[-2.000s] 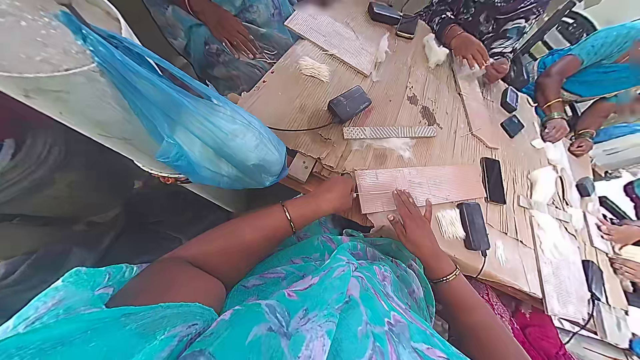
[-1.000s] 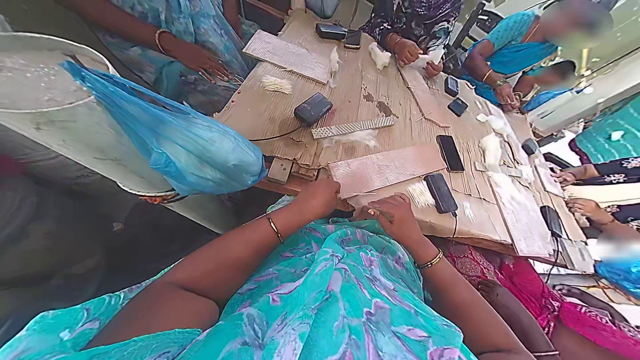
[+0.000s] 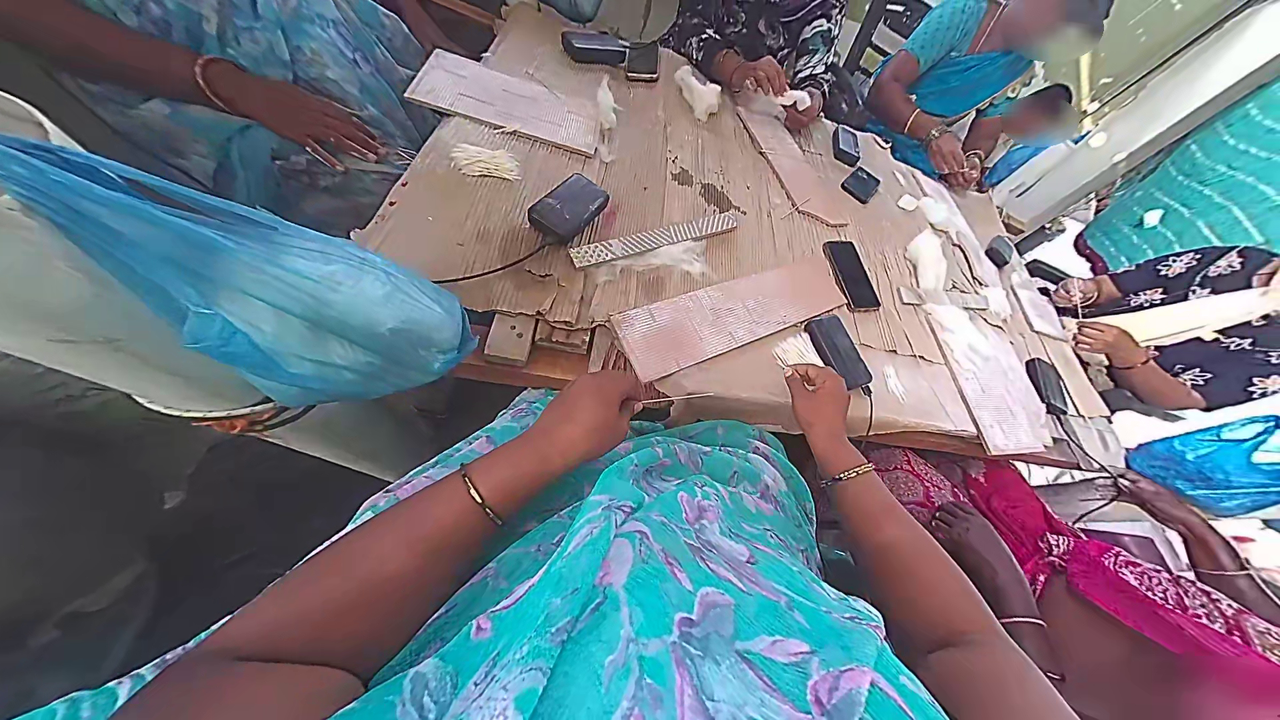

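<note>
My left hand (image 3: pixel 592 415) is closed on a thin pale stick (image 3: pixel 685 397) at the near table edge, its tip pointing right. My right hand (image 3: pixel 818 400) touches the near end of a bundle of thin white wicks (image 3: pixel 797 350) with its fingertips; whether it grips one is too small to tell. Between and beyond the hands a ridged pinkish board (image 3: pixel 728 315) lies flat. Right of the bundle is a black box with a cord (image 3: pixel 839 352), and behind that a black phone (image 3: pixel 852 275). White cotton fluff (image 3: pixel 665 260) lies beside a perforated metal strip (image 3: pixel 655 240).
A blue plastic bag (image 3: pixel 300 300) hangs from a white container (image 3: pixel 60 250) at left. Another corded black box (image 3: pixel 568 208), a pale ridged board (image 3: pixel 503 100) and a wick pile (image 3: pixel 485 162) lie farther back. Several people sit around the table.
My right hand has moved right, away from my left hand, to the white wick bundle. The thin stick now shows in my left hand. The board lies between them, out of both hands.
</note>
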